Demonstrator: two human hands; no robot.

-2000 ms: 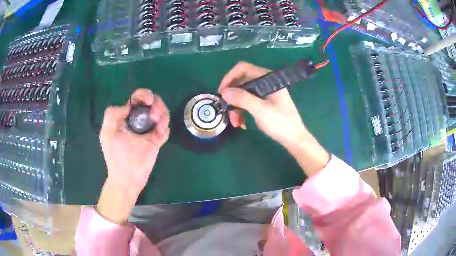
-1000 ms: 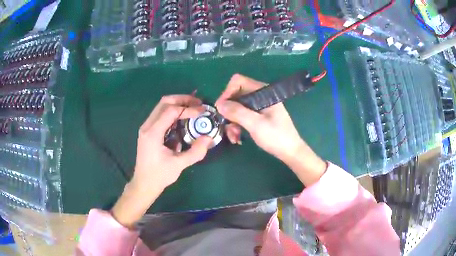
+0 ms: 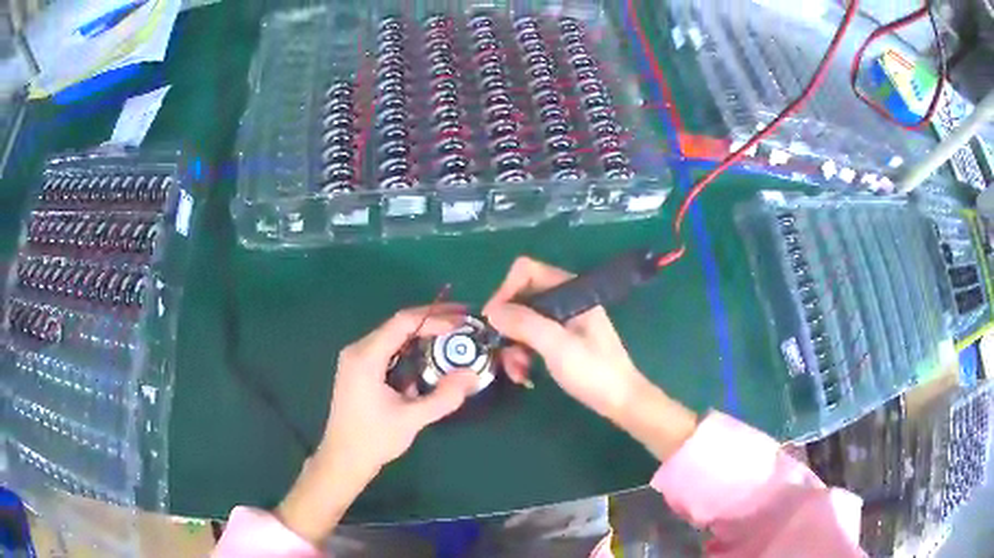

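The round fixture (image 3: 460,350) sits on the green mat in front of me, white and dark rings facing up. My left hand (image 3: 384,376) is curled around its left side, with fingers at its top edge and thumb at its lower front. A thin red lead (image 3: 436,308) stands up by the left fingers. Dark material shows inside the left palm, but I cannot tell what it is. My right hand (image 3: 561,347) holds the black probe (image 3: 599,287) like a pen, its tip end at the fixture's upper right edge. The tip is hidden by the fingers.
A large clear tray (image 3: 371,214) with rows of round wired components is at the back centre. Part-filled trays stand at left (image 3: 153,436) and right (image 3: 801,420). A red cable (image 3: 752,142) runs from the probe to the upper right. Papers (image 3: 120,49) lie upper left.
My left hand has moved from the left, where it held a dark round part, to the fixture. My right hand stays at the fixture with the probe. The view has tilted up, showing more trays.
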